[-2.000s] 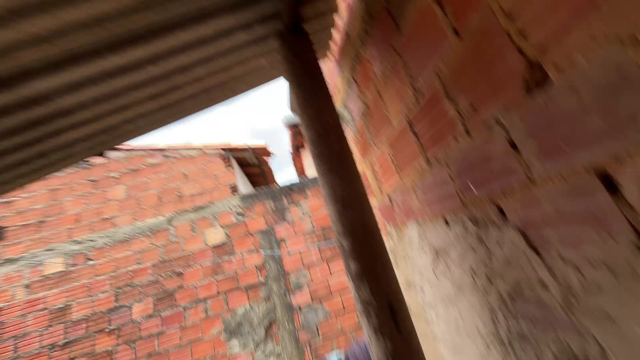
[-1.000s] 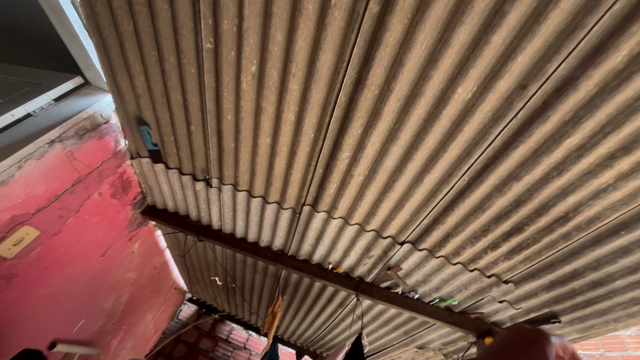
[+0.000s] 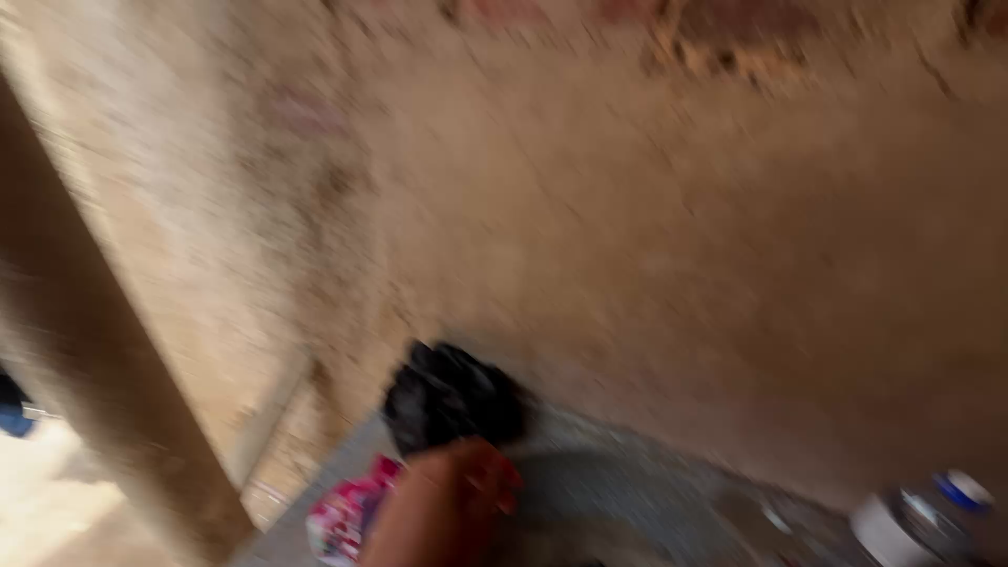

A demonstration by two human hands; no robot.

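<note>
My left hand (image 3: 472, 484) is low in the view, blurred, its fingers bent toward the right over a grey ledge (image 3: 614, 488). Whether it holds anything cannot be made out; red shows at its fingertips. Just beyond it a crumpled black plastic bag (image 3: 453, 398) lies against the wall. A pink and white printed packet (image 3: 346, 512) is left of the wrist, partly hidden by the forearm. At the lower right is a clear plastic bottle (image 3: 925, 524) with a blue and white cap and a pale label. My right hand is out of view.
A rough plastered wall (image 3: 669, 260) with some exposed brick rises behind the ledge. A thick brown post (image 3: 94, 331) slants down the left side. Past it are bright ground (image 3: 55, 488) and a dark and blue thing (image 3: 14, 409).
The view has swung from a brick wall, through the corrugated roof, down to the ledge. My left hand, the black bag, the packet and the bottle now show.
</note>
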